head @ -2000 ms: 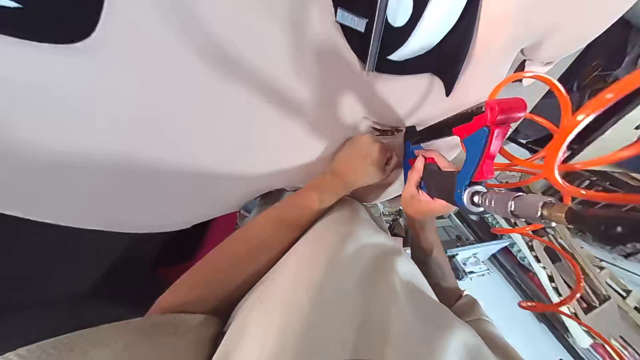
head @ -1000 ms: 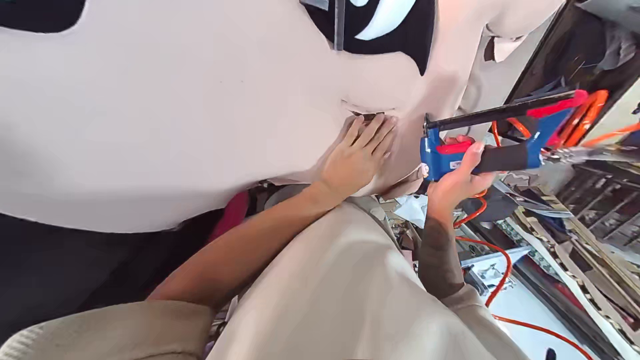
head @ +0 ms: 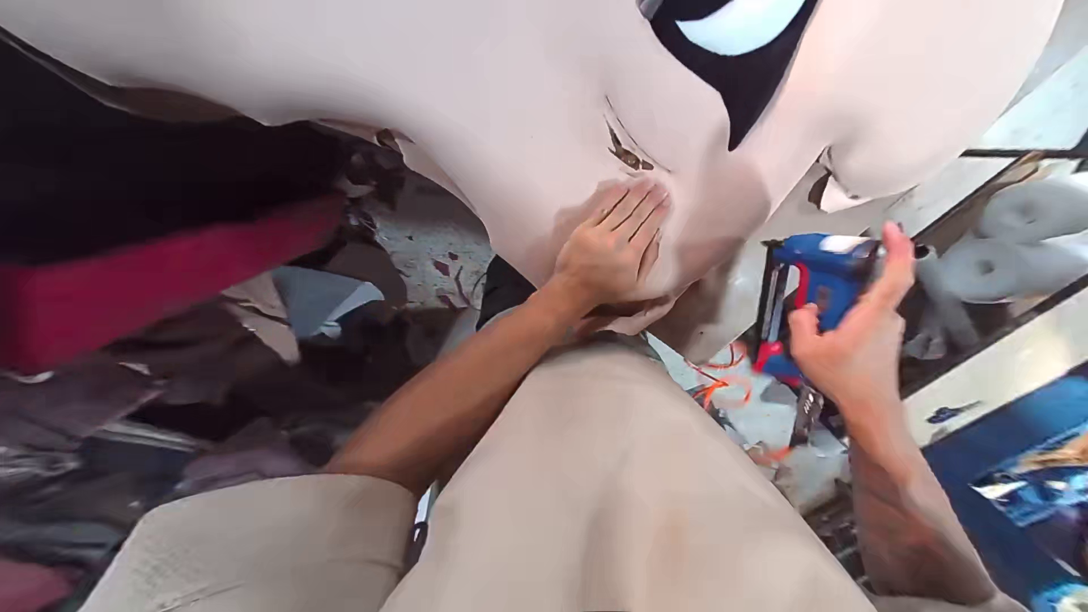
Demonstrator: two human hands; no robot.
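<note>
My left hand (head: 612,242) lies flat, palm down, on a pale pink upholstery cover (head: 476,110), just below a short slit (head: 629,155) in it. A black patch with a white crescent (head: 739,30) shows higher up on the cover. At the right, my right hand (head: 858,323) holds a blue and red pneumatic staple gun (head: 829,268) away from the cover, its long black magazine turned down. Part of the tool's grip is hidden by my fingers.
An orange coiled air hose (head: 722,387) hangs below the staple gun. White rolls of material (head: 986,268) lie at the right. Fabric scraps (head: 246,382) cover the floor at the left, beside a dark red padded edge (head: 170,272).
My right hand has drawn the staple gun away from the cover and turned it. My left hand has flattened on the cover and now lies below the slit. The view has shifted.
</note>
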